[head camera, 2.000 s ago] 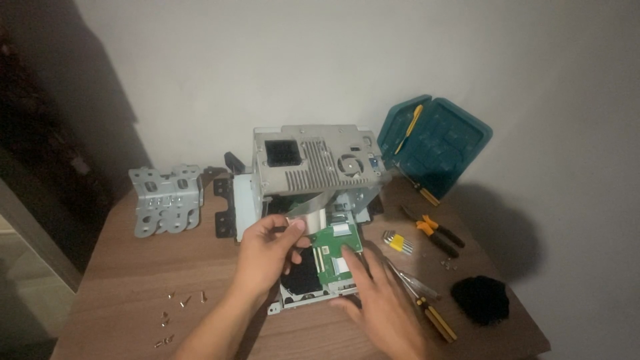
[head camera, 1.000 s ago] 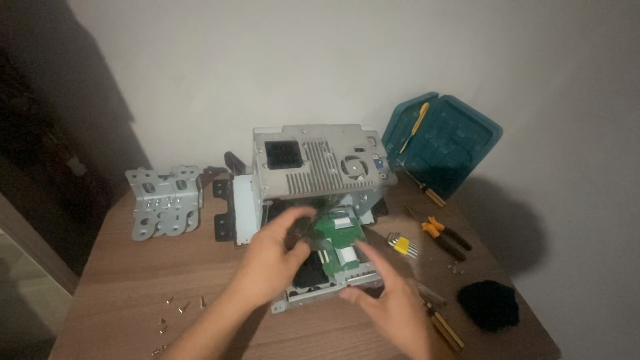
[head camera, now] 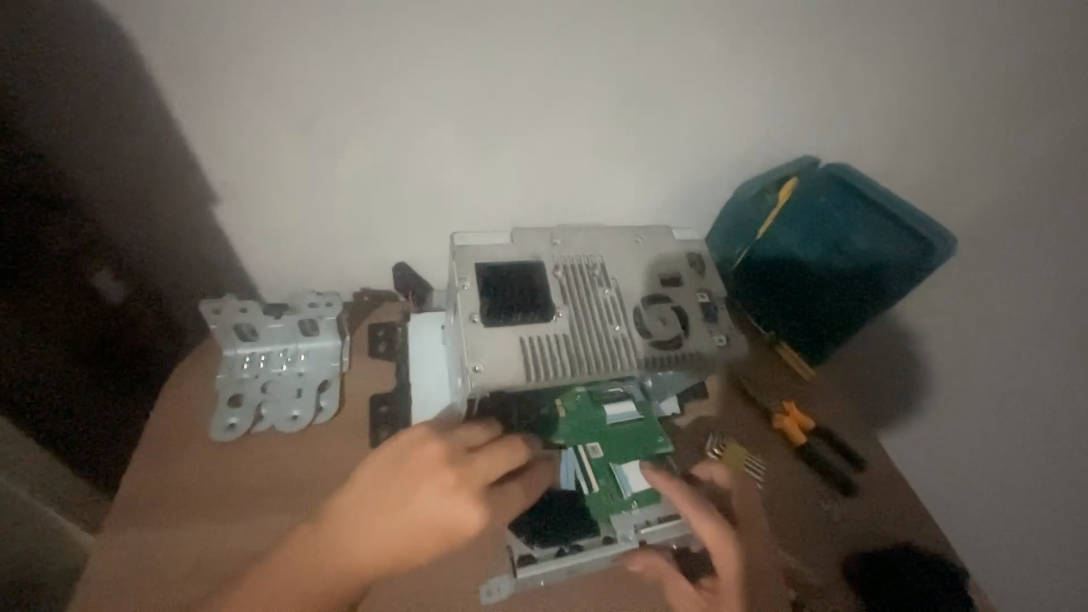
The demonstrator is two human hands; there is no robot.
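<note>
A green circuit board [head camera: 612,433] with white flat ribbon cables [head camera: 631,478] lies in an open metal chassis [head camera: 569,565]. Above it, a vented metal housing [head camera: 586,314] with a fan grille stands tilted up. My left hand [head camera: 450,480] is at the board's left edge, its fingers bent over the dark part of the chassis; whether it grips anything is hidden. My right hand [head camera: 714,527] is at the lower right, its index finger by the lower ribbon cable and its thumb near the chassis's front rail, fingers apart.
Metal brackets [head camera: 280,365] stand at the left. At the right are a teal tool case [head camera: 841,255], orange-and-black pliers [head camera: 816,446], a hex key set [head camera: 738,459], a yellow-handled screwdriver [head camera: 790,355] and a black fuzzy item [head camera: 905,578]. A wall [head camera: 510,110] rises behind the wooden table [head camera: 170,510].
Two seconds ago my left hand pinched a wide silvery ribbon cable above the board; that cable is no longer seen in its fingers. My left hand has moved to the board's left side.
</note>
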